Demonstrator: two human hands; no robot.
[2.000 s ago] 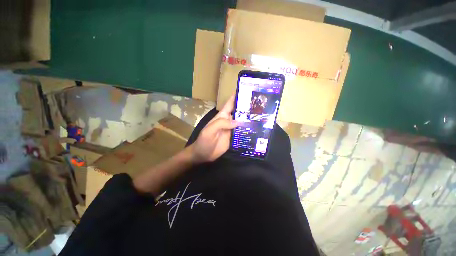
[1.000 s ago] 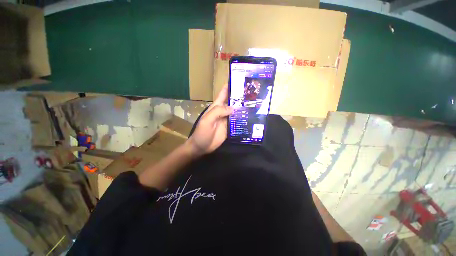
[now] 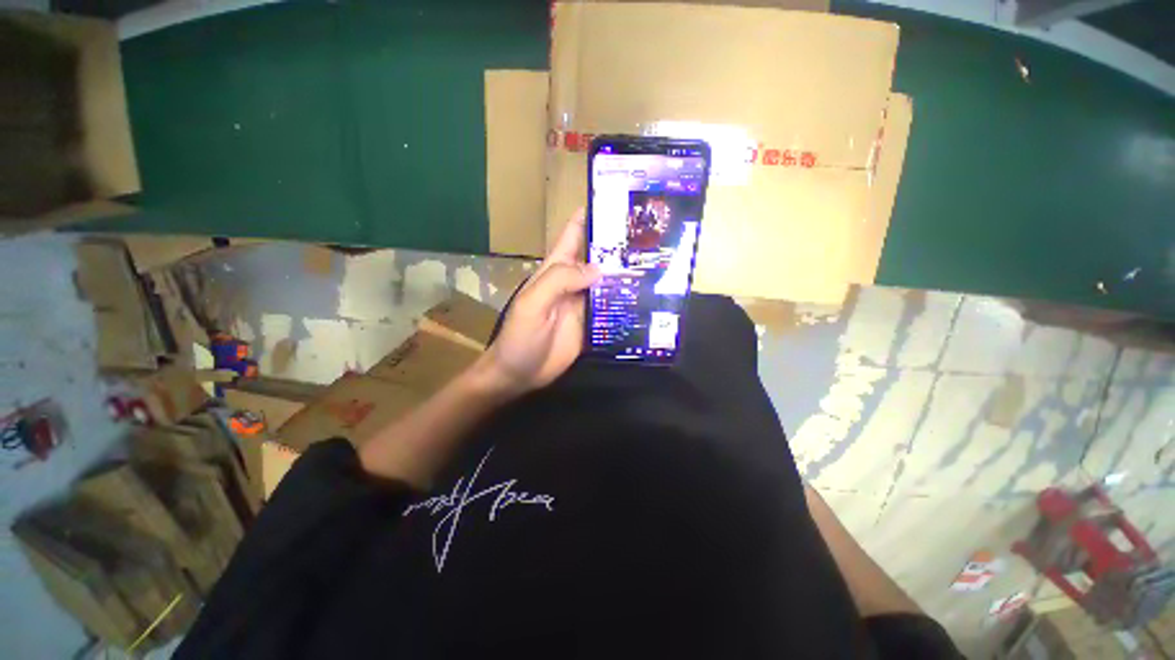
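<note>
My left hand (image 3: 541,320) holds a black smartphone (image 3: 644,252) upright in front of me, with the fingers behind it and the thumb at its left edge. Its screen is lit. A brown shipping carton (image 3: 722,77) with red print and shiny tape lies on the green bench behind the phone, with flaps out at its left and right sides. My right hand is not visible; only part of the right forearm shows at the lower right, beside my black shirt.
The green bench (image 3: 322,129) runs across the top. Another open carton (image 3: 114,116) stands at its left end. Flattened cardboard (image 3: 142,522) and orange-and-blue tape dispensers (image 3: 245,423) lie at the left. A red stool (image 3: 1089,548) stands on the patchy floor at the lower right.
Since two seconds ago, the phone and my left hand appear higher and slightly further left in view. The view has shifted a little. My right forearm has come into view at the lower right.
</note>
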